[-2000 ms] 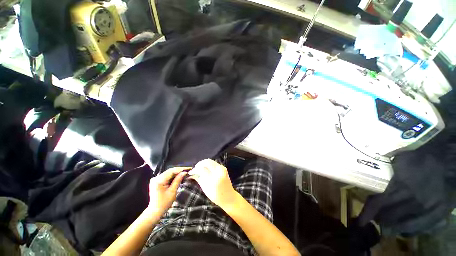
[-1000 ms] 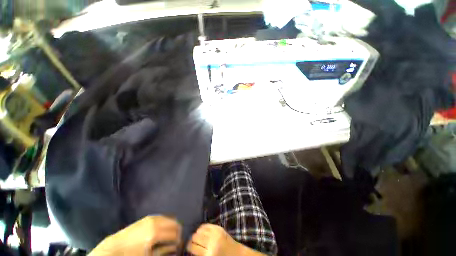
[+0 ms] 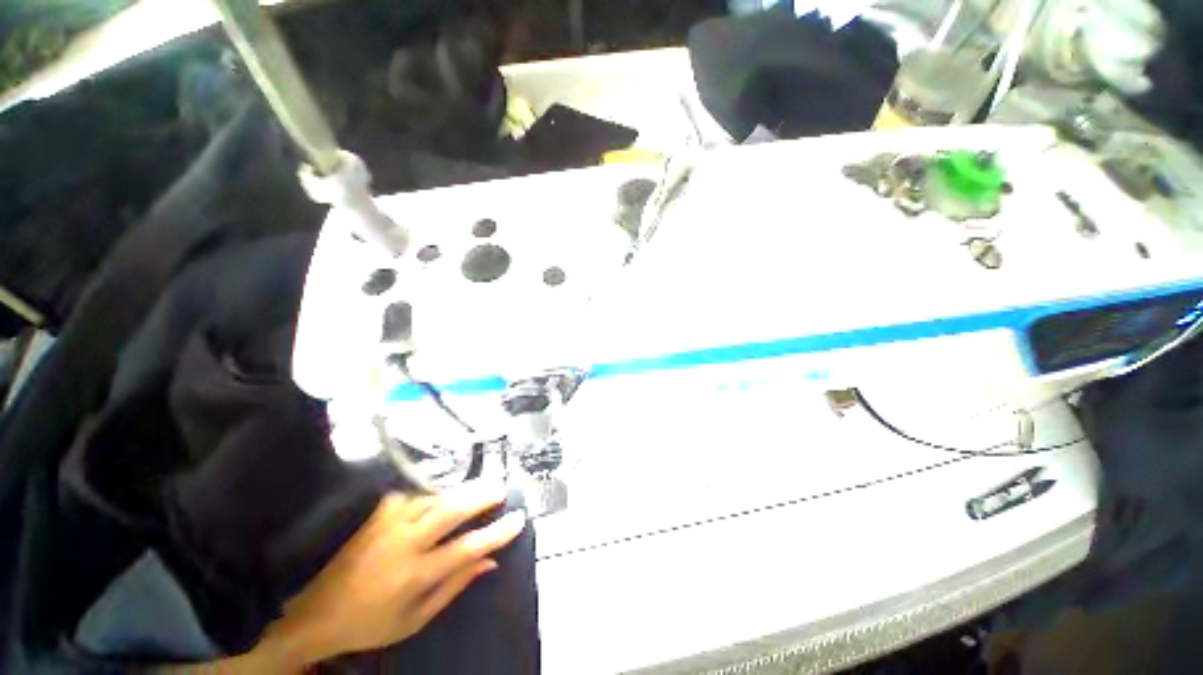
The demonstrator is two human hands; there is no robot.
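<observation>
The dark cloth (image 3: 482, 633) lies on the left part of the white machine bed, with its top edge close to the presser foot area (image 3: 538, 462) of the sewing machine. More of it is bunched at the left. My left hand (image 3: 409, 574) reaches in from the lower left, its fingertips holding the cloth's edge just in front of the foot. The thumb's grip is not clear. The needle is too blurred to tell. My right hand is not in view.
The white machine head (image 3: 739, 264) spans the view, with a green fitting (image 3: 966, 178) on top and a control panel (image 3: 1121, 327) at right. Small dark snips (image 3: 1011, 493) lie on the bed. A pale tray (image 3: 594, 79) stands behind; dark cloth hangs at right.
The view has moved in close over the machine head. My left hand has gone from the lap area to the cloth by the foot. My right hand has left the view.
</observation>
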